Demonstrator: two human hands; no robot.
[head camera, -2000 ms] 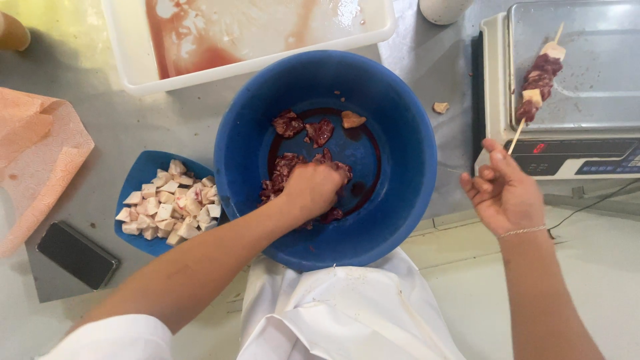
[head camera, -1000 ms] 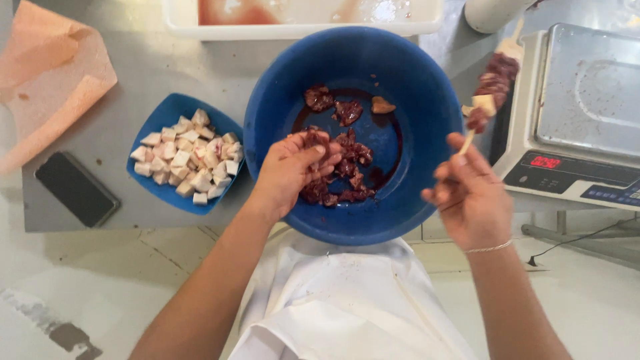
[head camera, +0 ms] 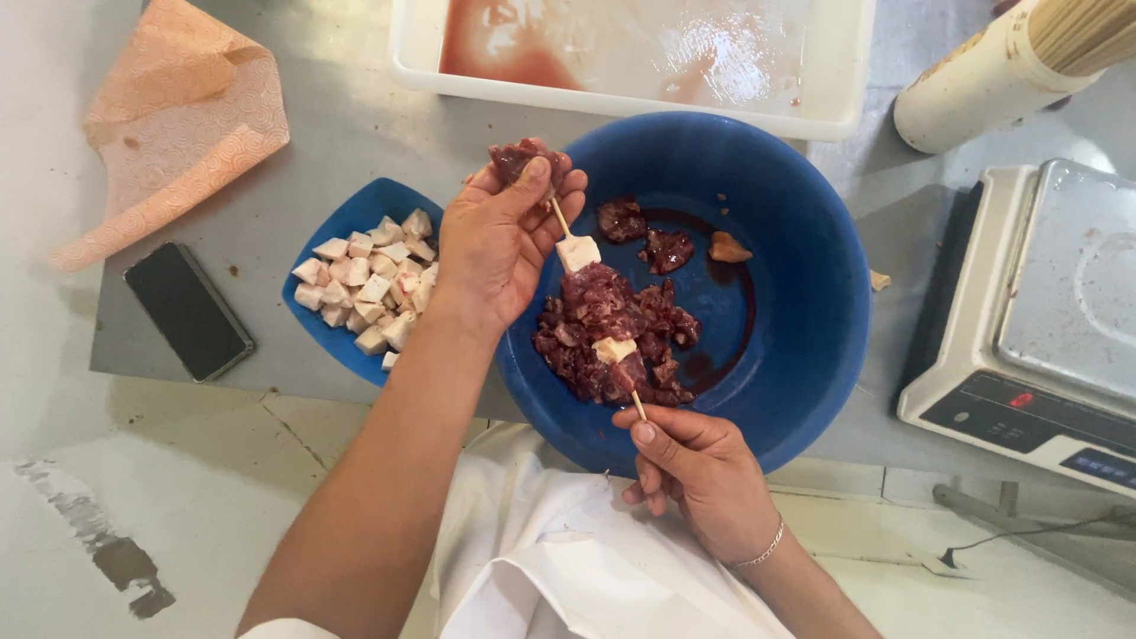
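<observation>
My right hand [head camera: 701, 470] pinches the lower end of a wooden skewer [head camera: 639, 406] threaded with dark red meat and pale cubes. At its upper end my left hand [head camera: 501, 235] holds a piece of raw red meat [head camera: 524, 164] against the stick, just above a white cube [head camera: 579, 253]. Whether the tip has pierced the piece is hidden. The skewer slants over a blue plastic basin [head camera: 799, 373], which holds more raw meat [head camera: 670, 324] and an orange-brown piece [head camera: 729, 248]. Left of the basin, a small blue bowl [head camera: 311, 333] holds whitish cubes [head camera: 373, 275].
A white tray [head camera: 621, 102] with reddish liquid lies behind the basin. On the right are a digital scale [head camera: 967, 355] and a white container [head camera: 958, 98] of wooden sticks [head camera: 1078, 31]. Orange paper [head camera: 195, 124] and a phone [head camera: 189, 311] lie on the left of the metal table.
My left hand has risen from the basin with a piece of meat. My right hand has brought the loaded skewer from beside the scale to over the basin.
</observation>
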